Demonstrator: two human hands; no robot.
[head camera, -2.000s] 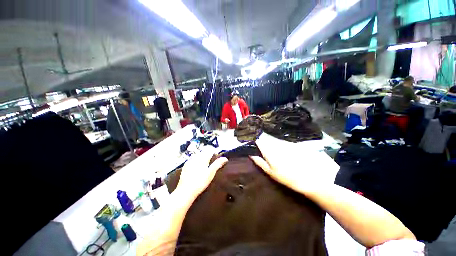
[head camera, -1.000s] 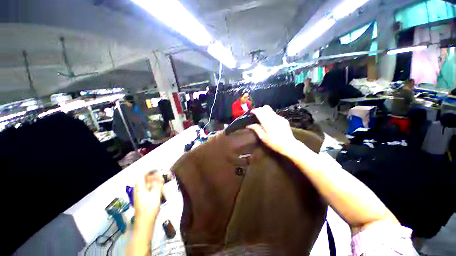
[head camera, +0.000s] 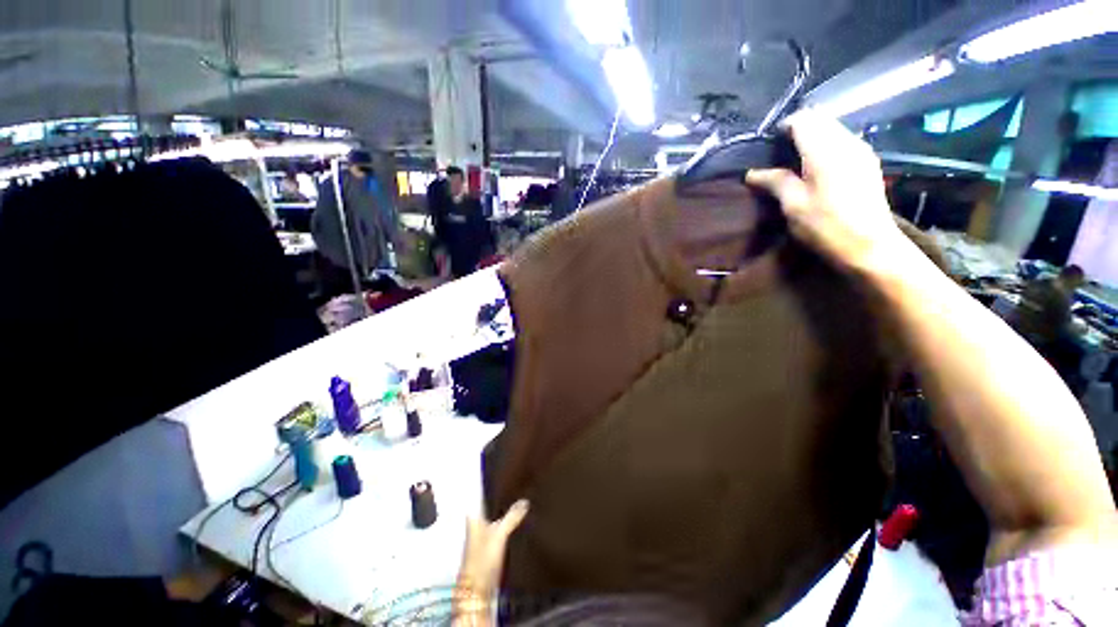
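The brown vest (head camera: 687, 416) hangs upright in front of me on a black hanger (head camera: 736, 157), whose hook shows above the neck. A dark button (head camera: 682, 310) sits at the neck. My right hand (head camera: 834, 184) is closed on the vest's shoulder and neck at the hanger. My left hand (head camera: 487, 557) is low at the vest's left lower edge; its thumb is spread and its fingers are partly hidden, so its hold cannot be told. A dark strap (head camera: 852, 578) hangs at the vest's right side.
On the white table (head camera: 368, 539) stand a brown thread cone (head camera: 423, 503), a dark green cone (head camera: 346, 476), a purple-blue bottle (head camera: 343, 405) and a teal tool (head camera: 300, 451) with a cord. A red cone (head camera: 899, 527) lies right. Black garments (head camera: 147, 294) hang left. People stand behind.
The vest has gone from lying on the table to hanging raised in my right hand. My left hand left it, then came down to its lower left edge. The view has turned left.
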